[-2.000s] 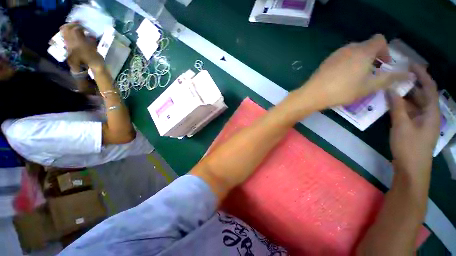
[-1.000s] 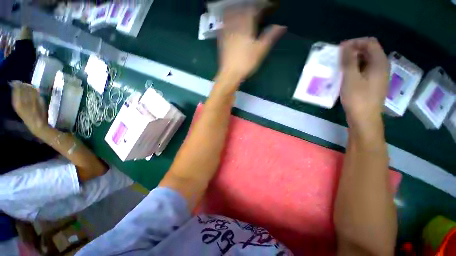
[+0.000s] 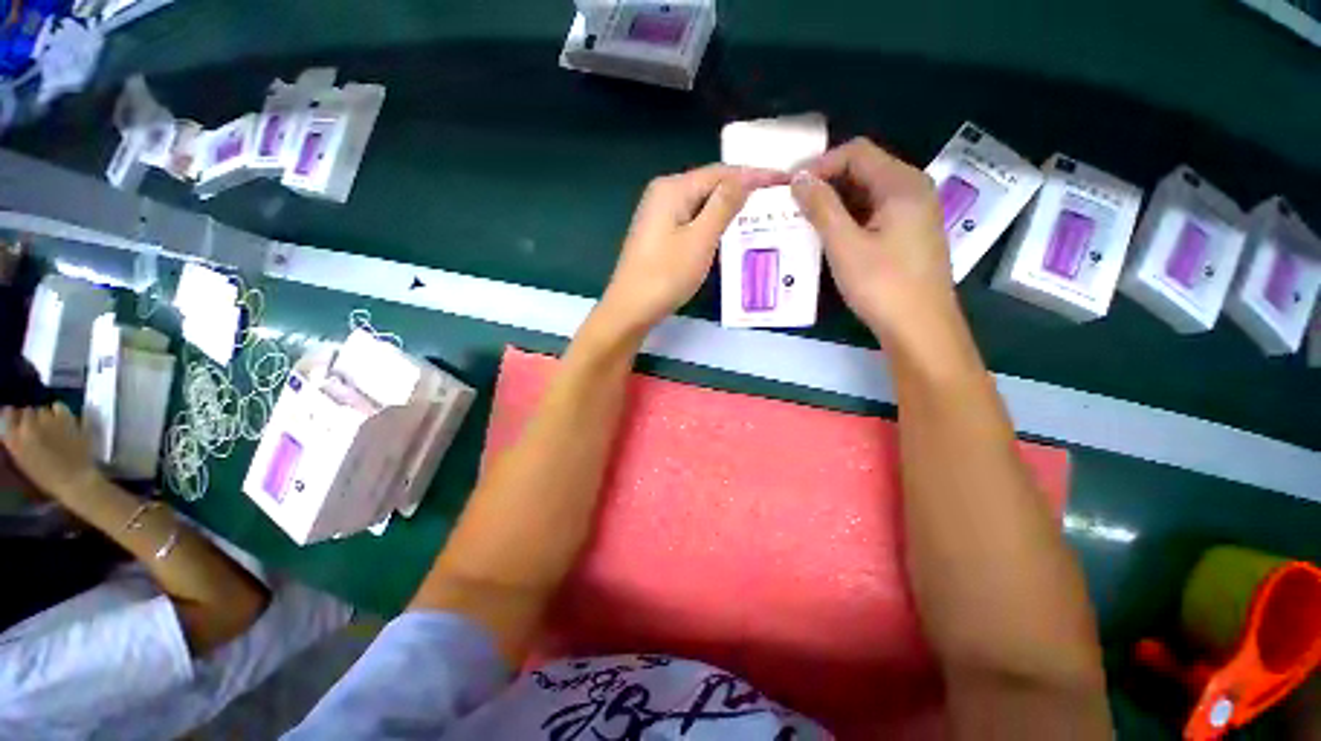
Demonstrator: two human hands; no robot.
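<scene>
A white retail box (image 3: 769,268) with a purple rectangle lies on the dark green belt (image 3: 478,174) in front of me. Its plain white top flap (image 3: 775,142) stands up and out at the far end. My left hand (image 3: 675,243) holds the box's left upper edge, with fingertips at the base of the flap. My right hand (image 3: 879,227) holds the right upper edge, its thumb and fingers also at the flap's base. Both hands are bare. The fingertips hide part of the flap's fold.
Several white boxes (image 3: 1069,239) stand along the belt to the right, and one box (image 3: 639,39) lies farther back. Stacked boxes (image 3: 355,439), pale loops (image 3: 217,413) and a neighbour's arm (image 3: 138,528) are at left. A pink-red mat (image 3: 724,521) lies under my forearms; an orange tape dispenser (image 3: 1260,651) is at right.
My left hand has come back from the far box to the box at centre. My right hand has moved left and now holds that box too. The view has shifted right.
</scene>
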